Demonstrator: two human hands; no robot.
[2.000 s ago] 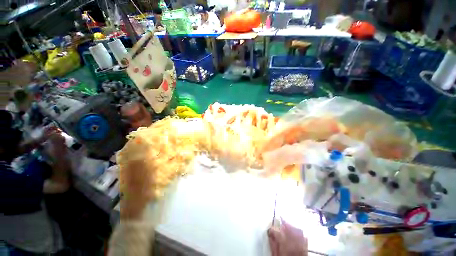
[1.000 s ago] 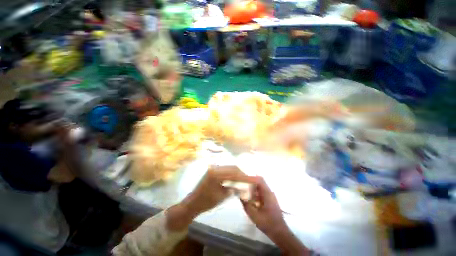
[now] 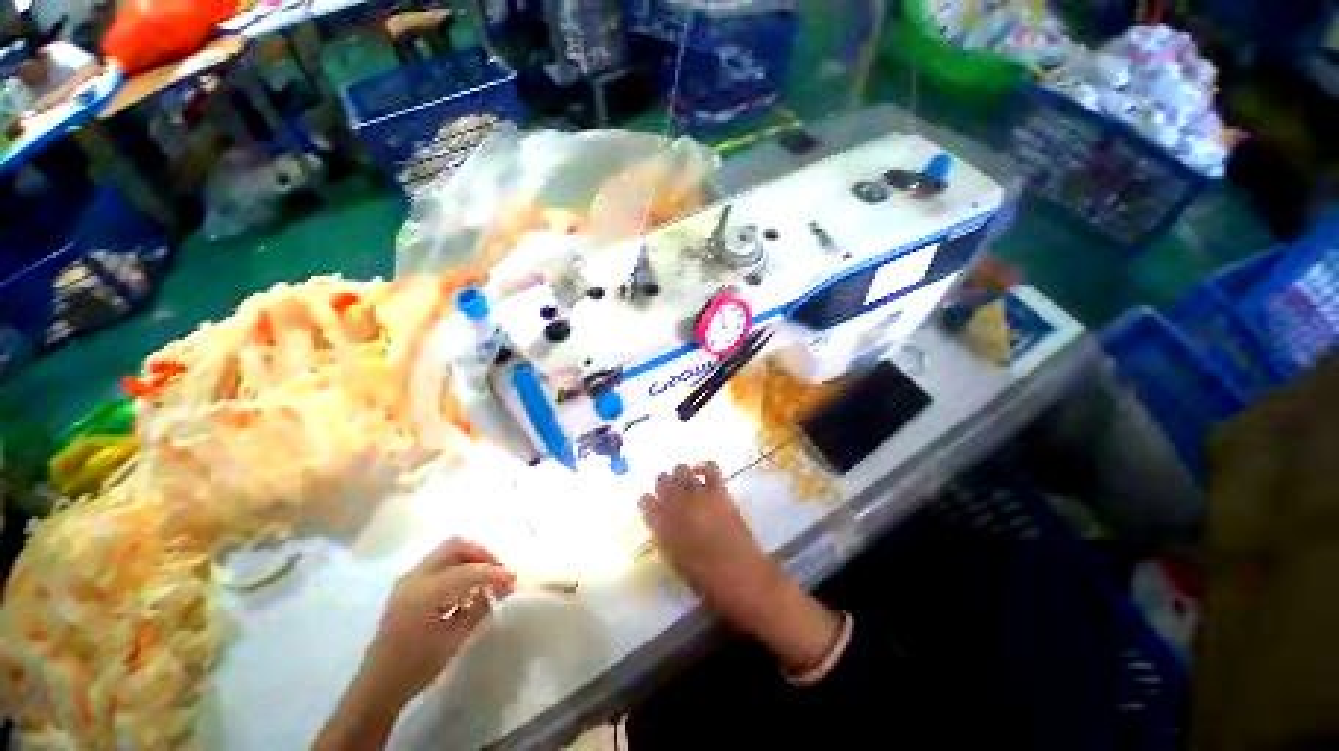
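My left hand (image 3: pixel 441 599) is at the lower middle, fingers closed on a small pale fabric piece (image 3: pixel 473 602). My right hand (image 3: pixel 698 521) is right of it, just below the needle end, with fingers curled; glare hides whether it grips anything. A thin dark tool or line shows beside its fingertips. The white sewing machine (image 3: pixel 822 242) has a bright blue bar (image 3: pixel 541 415) at its needle end and a pink-rimmed dial (image 3: pixel 724 324) on its front. The needle area is washed out by light. A large heap of cream-orange fabric (image 3: pixel 250 426) lies at left.
Small yellow-orange loops (image 3: pixel 786 404) lie beside a flat black rectangle (image 3: pixel 866 415) right of my right hand. A black slim tool (image 3: pixel 723 376) rests by the dial. A clear plastic bag (image 3: pixel 543 184) is behind the machine. Blue crates (image 3: pixel 1094 162) stand on the green floor.
The view has swung right, bringing the whole machine in. My hands, together one second ago around a pale piece, are now apart, with the right one near the needle end.
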